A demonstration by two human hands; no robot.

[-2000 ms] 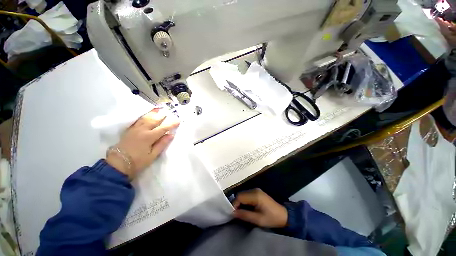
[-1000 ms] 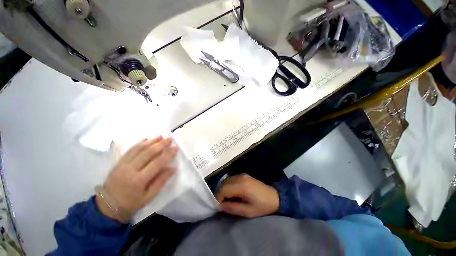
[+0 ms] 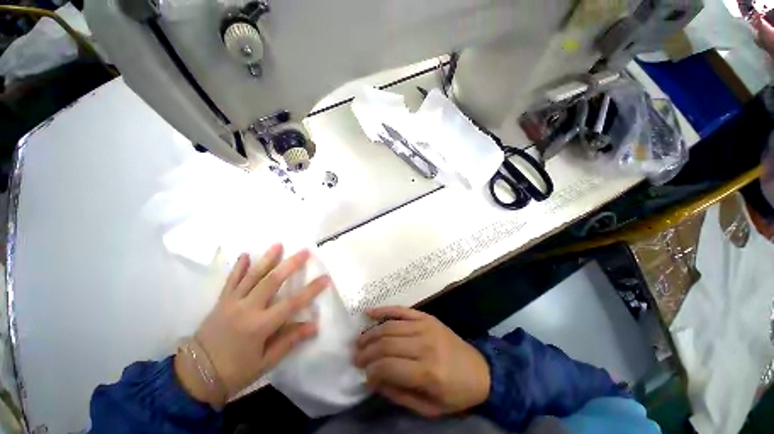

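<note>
A white fabric panel [image 3: 318, 364] lies over the table's front edge and runs up toward the needle area, where glare hides its outline. My left hand [image 3: 259, 318] lies flat on the fabric with its fingers spread. My right hand [image 3: 420, 360] is at the fabric's right edge, its fingers curled against the cloth; whether they pinch it is hard to tell. The presser foot and needle [image 3: 284, 178] of the white sewing machine [image 3: 373, 42] are above and beyond my left hand.
Thread snips [image 3: 409, 153] and black-handled shears [image 3: 519, 178] lie by white scraps [image 3: 462, 140] right of the needle. A clear plastic bag [image 3: 632, 127] with metal parts is at the table's right. White pieces [image 3: 721, 314] hang at the far right.
The fabric and my left hand have moved from the needle toward the front edge. My left fingers have spread. My right hand has moved from the fabric's lower corner up along its edge.
</note>
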